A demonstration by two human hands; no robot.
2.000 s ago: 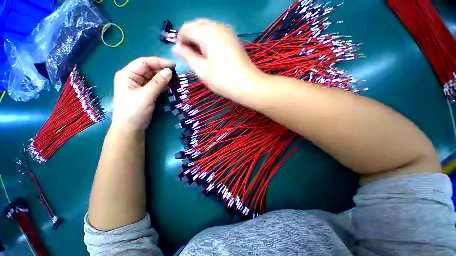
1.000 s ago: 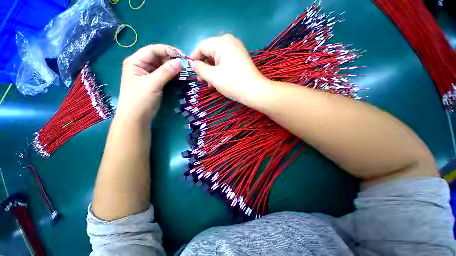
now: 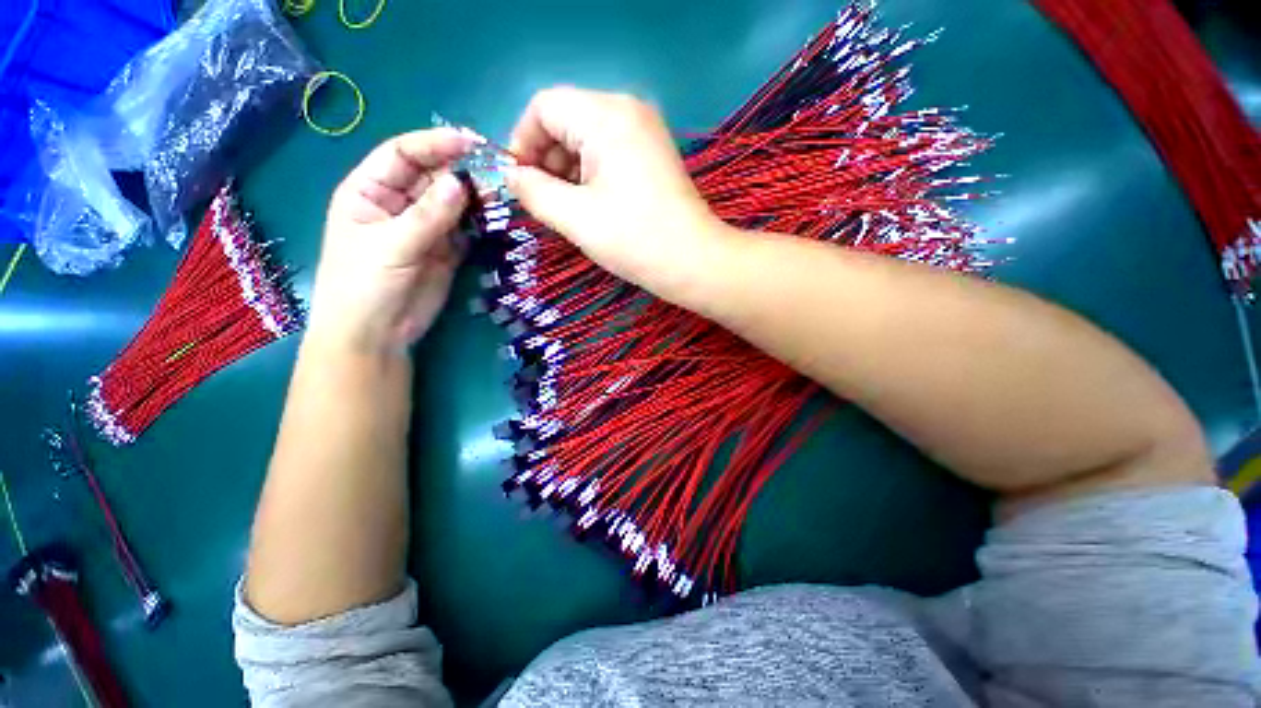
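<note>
A large fan of part-assembled harnesses [image 3: 664, 374] lies in front of me, red wires with dark housings along its left edge and pale terminals at upper right. My left hand [image 3: 401, 228] is at the fan's upper left corner, thumb and forefinger closed on a small dark connector housing [image 3: 466, 180]. My right hand [image 3: 595, 173] is just right of it, over the wires, its fingertips pinching a thin red lead wire [image 3: 501, 152] with a pale tip close to the housing. The exact contact is too small to tell.
Crumpled clear bags [image 3: 208, 104] and a blue bin [image 3: 49, 69] are at upper left, with thin rubber bands [image 3: 333, 104]. A spare red wire bundle [image 3: 187, 325], a single thin harness [image 3: 114, 533] and a dark-ended bundle [image 3: 67, 622] lie at left. Another red bundle [image 3: 1169, 111] is at far right.
Two seconds ago my right hand was blurred beside dark housings above the fan; it has since come to my left fingertips. In the last second both hands shifted slightly left in view.
</note>
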